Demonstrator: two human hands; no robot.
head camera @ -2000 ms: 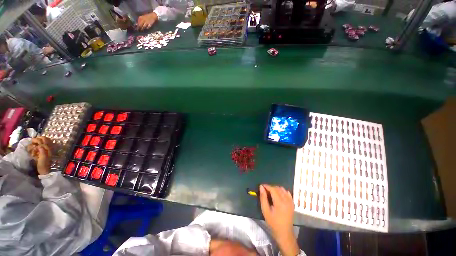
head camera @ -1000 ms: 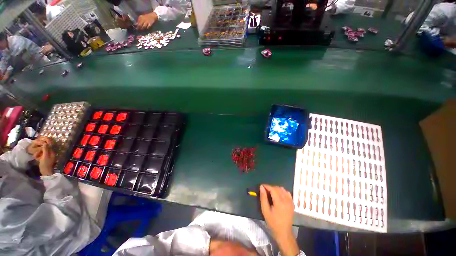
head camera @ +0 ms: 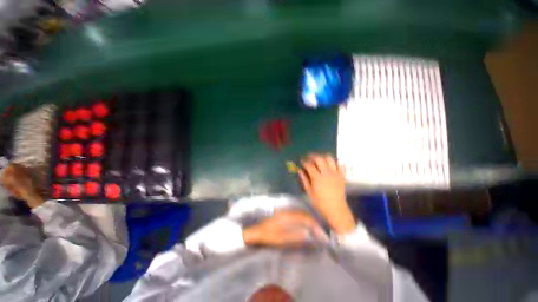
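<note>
The view is blurred. My right hand (head camera: pixel 325 184) lies palm down at the bench's front edge, with a small yellow tool (head camera: pixel 291 167) at its fingertips; whether the fingers grip it is unclear. My left hand (head camera: pixel 281 229) lies flat across the front of my smock, its fingers blurred. A small heap of dark-red parts (head camera: pixel 275 134) lies on the green mat beyond the tool. A white sheet with rows of small strips (head camera: pixel 394 121) lies to the right of my right hand. A blue parts bin (head camera: pixel 343 82) with shiny light-blue pieces touches the sheet's left side.
A black blister tray (head camera: pixel 147 130) stands on the left, its left columns holding red housings (head camera: pixel 95 148). Beyond it are a pale parts tray (head camera: pixel 32 137) and a neighbour's hand (head camera: pixel 20 181). Blue stools (head camera: pixel 150 233) stand below the bench. A brown cardboard piece (head camera: pixel 513 76) is at the right.
The view has tilted down, so the bench items sit higher in the picture and the far side has mostly left it. My left hand now shows. The fingers of my right hand look more spread.
</note>
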